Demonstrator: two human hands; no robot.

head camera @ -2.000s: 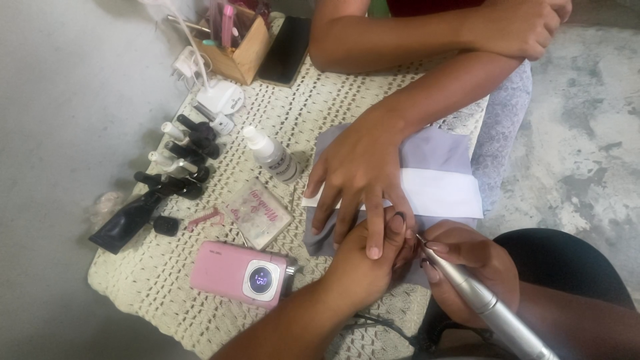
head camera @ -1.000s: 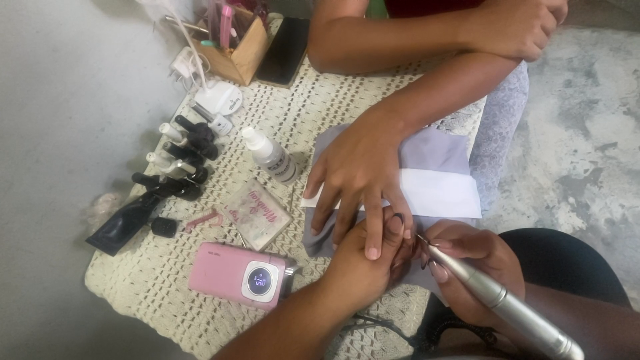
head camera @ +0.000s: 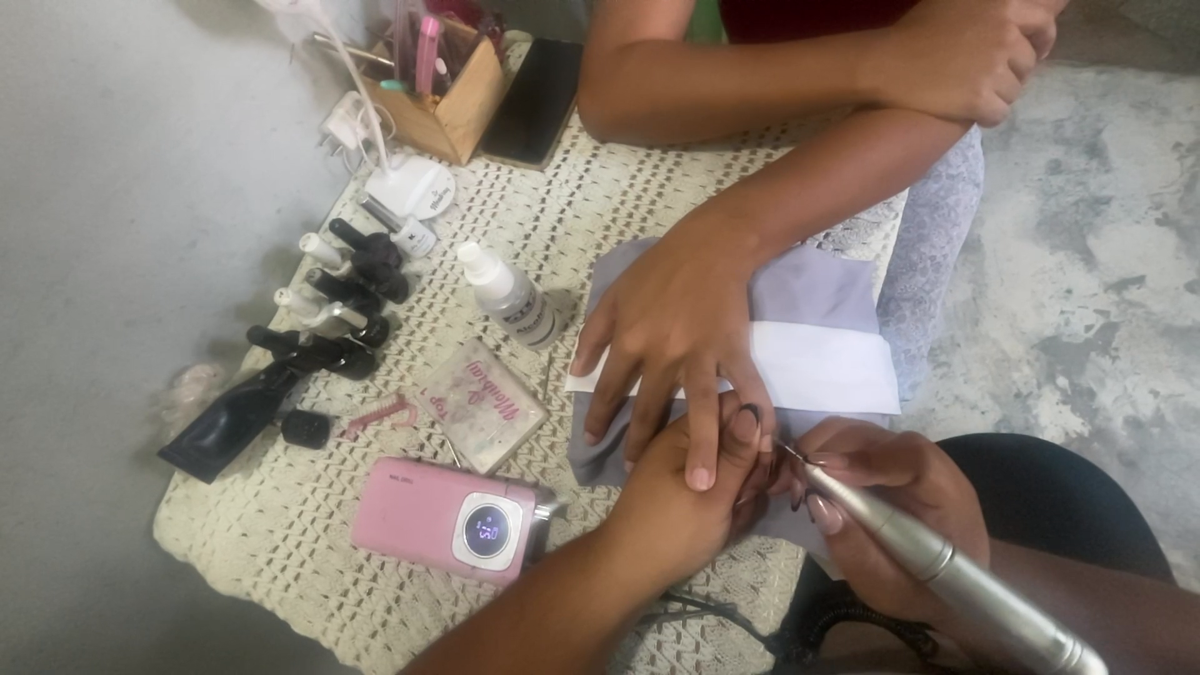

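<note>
My right hand (head camera: 900, 516) grips a silver electric nail drill (head camera: 947, 562), its thin bit against or close beside a fingertip of another person's hand (head camera: 680, 309). With my left hand (head camera: 680, 497) I hold that finger between thumb and fingers. The person's hand lies palm down, fingers spread, on a grey cloth (head camera: 816, 286) with a white strip (head camera: 825, 366) across it. To the left sits a pink nail drill control unit (head camera: 422, 516) with a lit display. My left fingers are partly hidden under my thumb.
On the crocheted tablecloth (head camera: 309, 525) stand a spray bottle (head camera: 511, 295), a square case (head camera: 483, 403), several nail polish bottles (head camera: 347, 281), a black tube (head camera: 234, 412) and a lamp base (head camera: 410, 187). A wooden organizer (head camera: 455, 103) and a black phone (head camera: 534, 98) lie farther back. The person's other forearm (head camera: 750, 89) rests at the table's far edge.
</note>
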